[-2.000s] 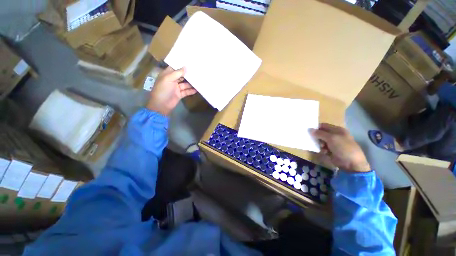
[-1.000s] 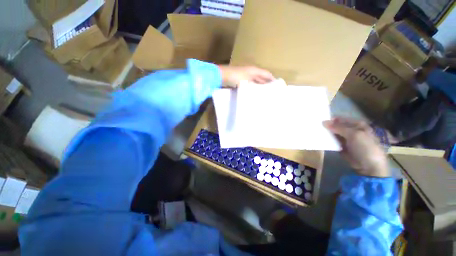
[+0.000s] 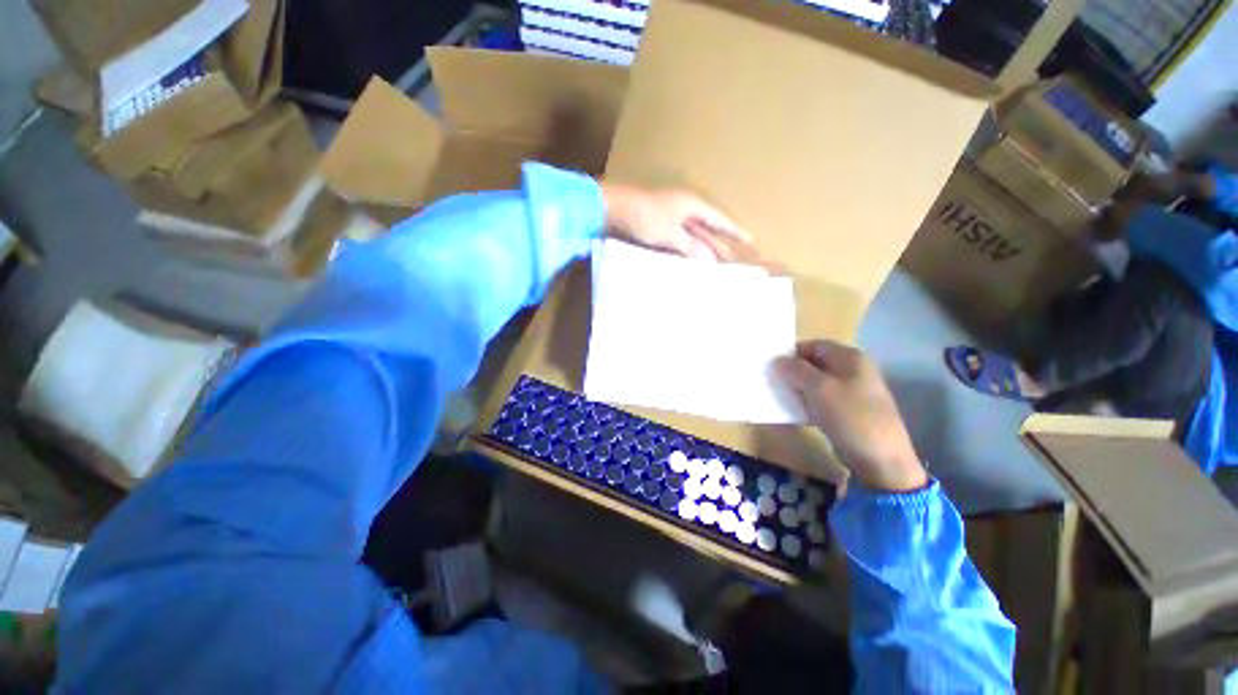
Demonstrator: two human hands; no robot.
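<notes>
A white sheet [image 3: 690, 333] lies over the open carton [image 3: 767, 136] in front of me; whether it is one sheet or several I cannot tell. My right hand [image 3: 849, 407] grips its right edge between thumb and fingers. My left hand [image 3: 675, 221] is at its far edge, fingers bent; whether it grips the sheet is unclear. Rows of packed capacitors [image 3: 591, 441] show along the carton's near edge, dark blue at left and silver-white at right.
An open carton [image 3: 516, 116] stands behind at left. A white sheet stack [image 3: 116, 387] is at left. An AISHI carton [image 3: 971, 238] stands at right beside a seated person [image 3: 1154, 306]. Another open carton [image 3: 1134, 475] is at lower right. Striped trays [image 3: 581, 30] are at the back.
My left hand has swung right from the carton's left side to the sheet's far edge. The separate sheet it held now cannot be told apart. My right hand has moved left and lower.
</notes>
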